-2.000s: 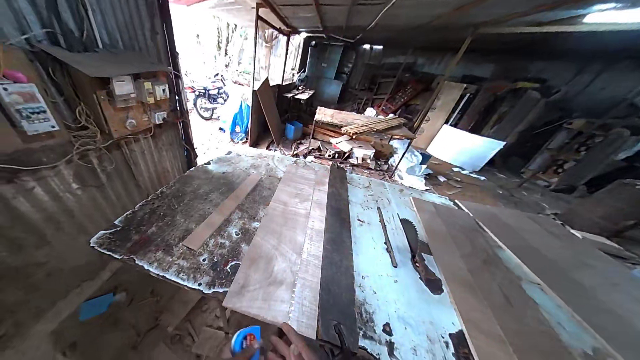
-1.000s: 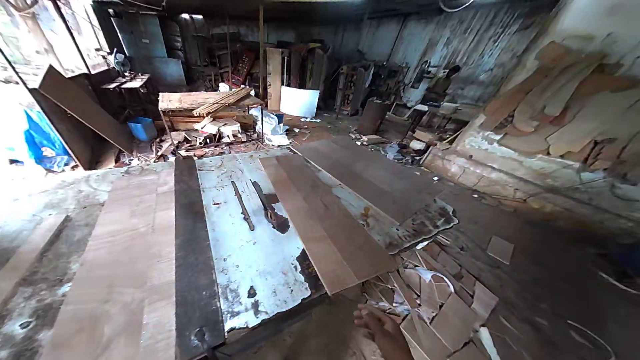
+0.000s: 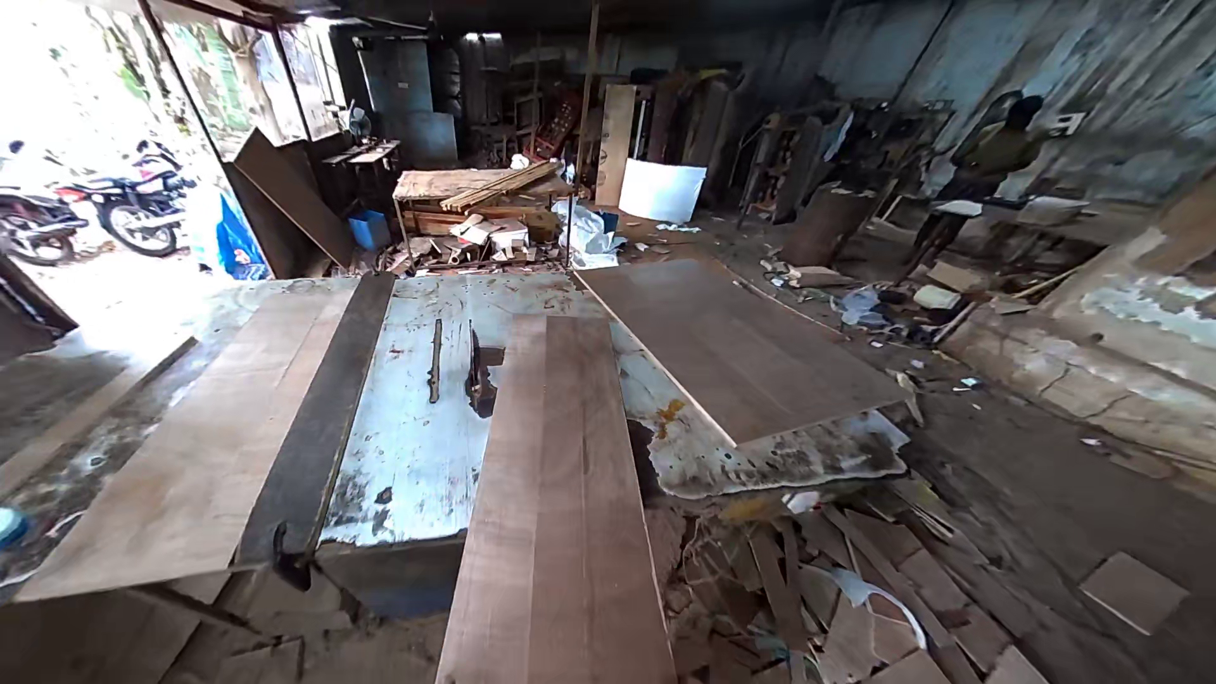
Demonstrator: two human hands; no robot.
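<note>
Neither of my hands shows in the head view. A long brown wooden board (image 3: 570,456) lies over the worktable (image 3: 408,465) and juts past its near edge. Left of it, a thin dark stick (image 3: 435,361) and a dark tool, perhaps a handsaw (image 3: 482,375), rest on the whitish surface, the tool partly under the board's edge. Farther left lie a dark strip (image 3: 318,427) and a wide light-brown board (image 3: 204,442). A dark curved object (image 3: 290,559) sits at the strip's near end. Another wide brown sheet (image 3: 741,347) lies at the table's right.
Wood offcuts (image 3: 855,608) are piled on the floor by the table's near right side. Behind the table stands a stack of timber (image 3: 484,195) near a blue bin (image 3: 369,229). A person (image 3: 997,152) is at the back right. Motorcycles (image 3: 142,214) stand outside at left.
The long brown board now lies more lengthwise and reaches past the table's near edge, over the dark tool's side. The hand seen at the bottom in both earlier frames is out of view.
</note>
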